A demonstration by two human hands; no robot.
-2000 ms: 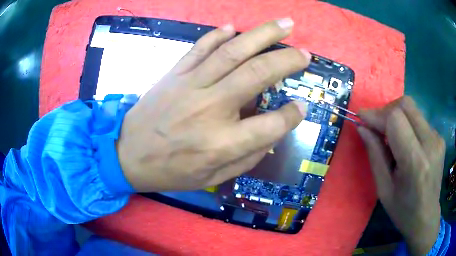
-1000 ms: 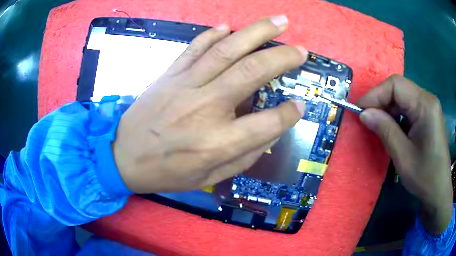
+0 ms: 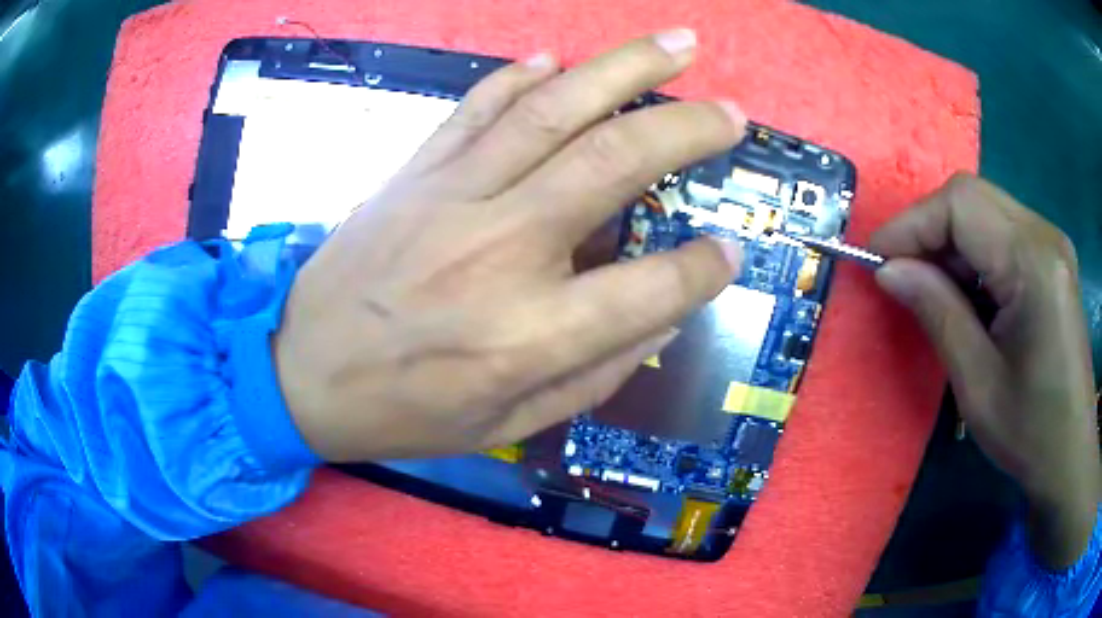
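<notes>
The open tablet (image 3: 212,181) lies with its blue mainboard (image 3: 786,284) at the right end. My left hand (image 3: 508,266) lies flat across the tablet, fingers spread, thumb tip on the board; whether anything is under it is hidden. My right hand (image 3: 991,290) pinches the tweezers (image 3: 846,250) between thumb and forefinger from the right. Their tips reach the small white and orange connector area at the board's upper part. A silver shield plate (image 3: 713,350) with pale yellow tape (image 3: 759,401) lies below. The silver-white battery (image 3: 314,157) is partly covered.
The red foam pad (image 3: 157,157) lies under the tablet on the dark green bench (image 3: 48,109). A thin red wire (image 3: 317,36) sticks out at the tablet's top left edge. A gold-orange flex (image 3: 694,528) sits at the lower board corner. Blue sleeves show at both sides.
From two seconds ago, my right hand has turned and its fingers have shifted higher on the tweezers, which now look closed. My left hand has stayed nearly in place.
</notes>
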